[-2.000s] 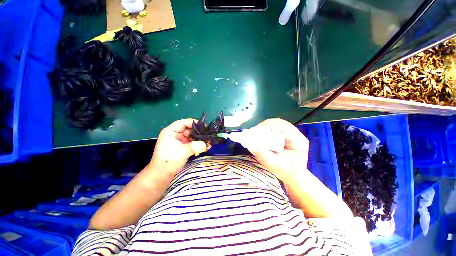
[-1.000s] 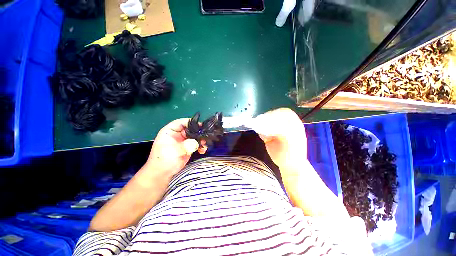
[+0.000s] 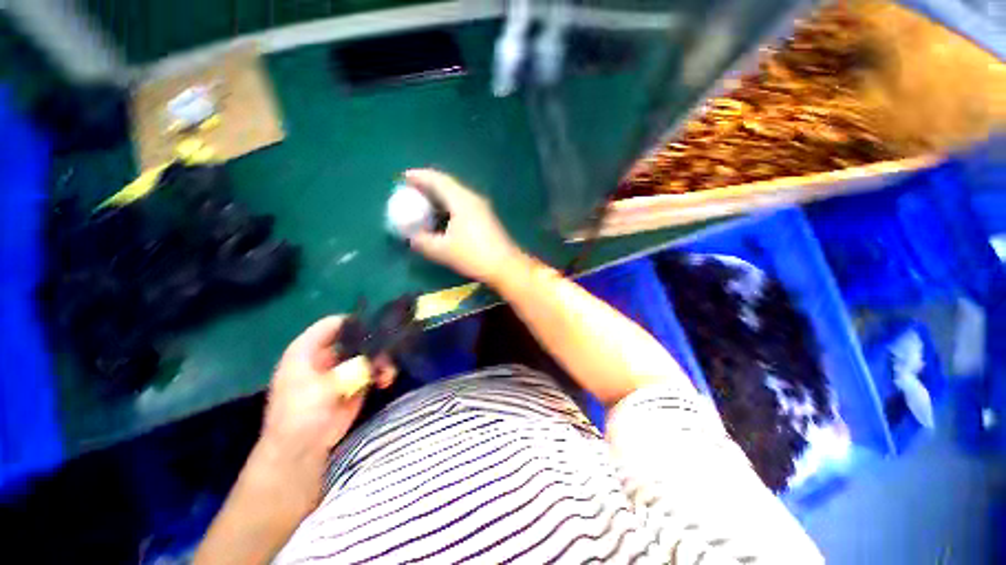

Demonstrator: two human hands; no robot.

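Observation:
My left hand (image 3: pixel 314 386) holds a black rosette (image 3: pixel 386 333) at the bench's near edge; the rosette is blurred. A yellow wrap shows on a finger. My right hand (image 3: pixel 469 232) is over the middle of the green bench (image 3: pixel 331 199), its fingers around a white glue bottle (image 3: pixel 409 211). Whether the bottle touches the bench cannot be told. A pale yellow slip (image 3: pixel 447 300) lies at the bench edge beside the rosette.
Black rosettes (image 3: pixel 166 276) are heaped at left. A cardboard piece (image 3: pixel 248 105) with a white lump and a phone (image 3: pixel 399 57) lie at the back. A tray (image 3: pixel 761 193) of gold pieces, a clear panel and a cable are at right. A blue bin (image 3: pixel 822 276) holds dark pieces below right.
The view has turned and shifted. My right hand has moved from beside the rosette forward over the bench with the glue bottle. The pale slip is now uncovered. My left hand still holds the rosette.

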